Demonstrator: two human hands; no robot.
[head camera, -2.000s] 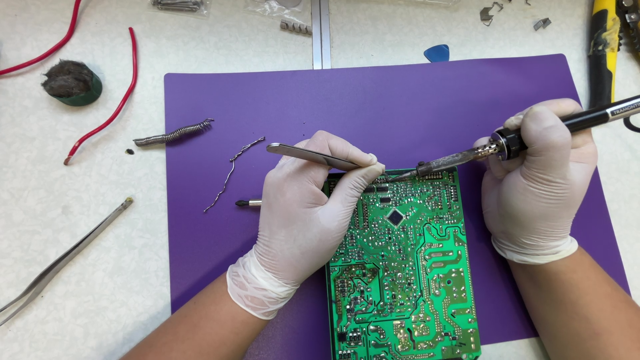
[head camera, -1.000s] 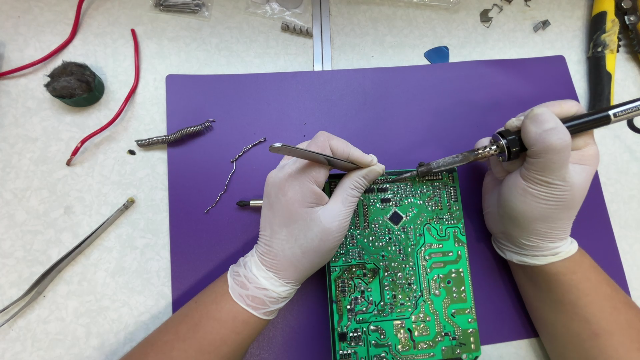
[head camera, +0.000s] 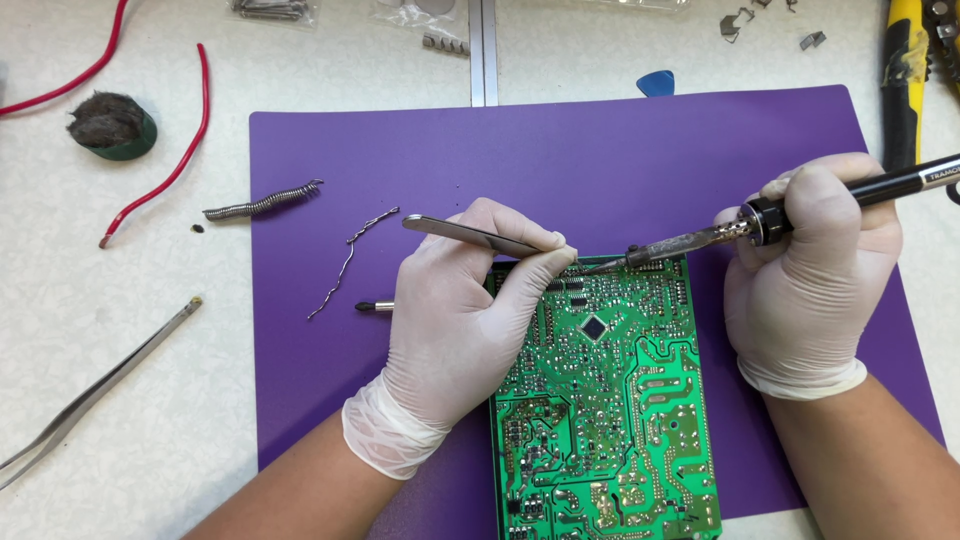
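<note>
A green circuit board (head camera: 600, 420) lies on a purple mat (head camera: 450, 165). My gloved left hand (head camera: 469, 307) pinches metal tweezers (head camera: 469, 234) between thumb and forefinger, their tip low over the board's far edge; the fingers partly hide it. In my gloved right hand (head camera: 817, 270) is a soldering iron (head camera: 679, 244), whose tip points left to the same edge, close to the tweezer tip. Whether the tips touch the board cannot be told. A square black chip (head camera: 594, 327) sits just below them on the board.
On the mat lie a twisted wire (head camera: 349, 259), part of a coiled solder-like wire (head camera: 262, 204) and a screwdriver bit (head camera: 373, 306). Left are other tweezers (head camera: 97, 388), red wires (head camera: 196, 139) and a green cup of steel wool (head camera: 120, 131). Beyond are a blue pick (head camera: 656, 83) and a yellow-black tool handle (head camera: 904, 82).
</note>
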